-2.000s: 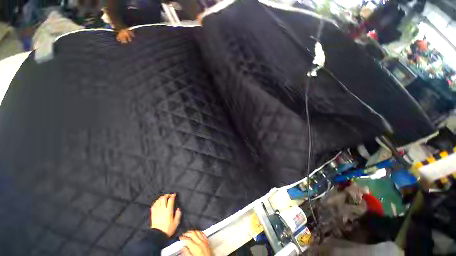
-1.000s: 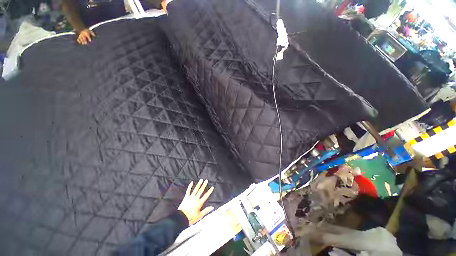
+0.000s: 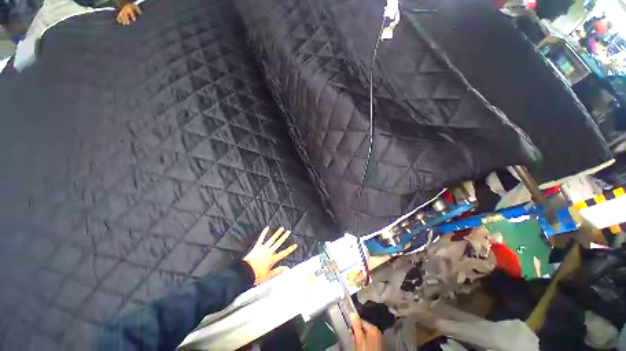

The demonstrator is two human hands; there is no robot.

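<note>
Black quilted fabric (image 3: 206, 151) with diamond stitching covers the table, with a large raised fold from the top middle down towards the near edge. My left hand (image 3: 271, 255) lies on the fabric near that edge, palm down, fingers spread, holding nothing. My right hand (image 3: 365, 334) is at the bottom, cut off by the picture's edge, its fingers beside a narrow pale bar (image 3: 341, 312); whether it grips the bar is unclear. A white block (image 3: 346, 257) sits at the near edge, at the top of the bar.
Another person's hand (image 3: 128, 14) rests on the far edge. A thin cord (image 3: 371, 123) hangs over the fabric from a white lump (image 3: 390, 19). A blue frame (image 3: 467, 223) with metal parts runs along the edge at right. Grey scraps (image 3: 439, 271) and a red item (image 3: 506, 261) lie below.
My right hand has come into view at the bottom. My left hand stays spread on the fabric, where two seconds ago its fingers were closer together. The view has shifted, so the far edge sits higher.
</note>
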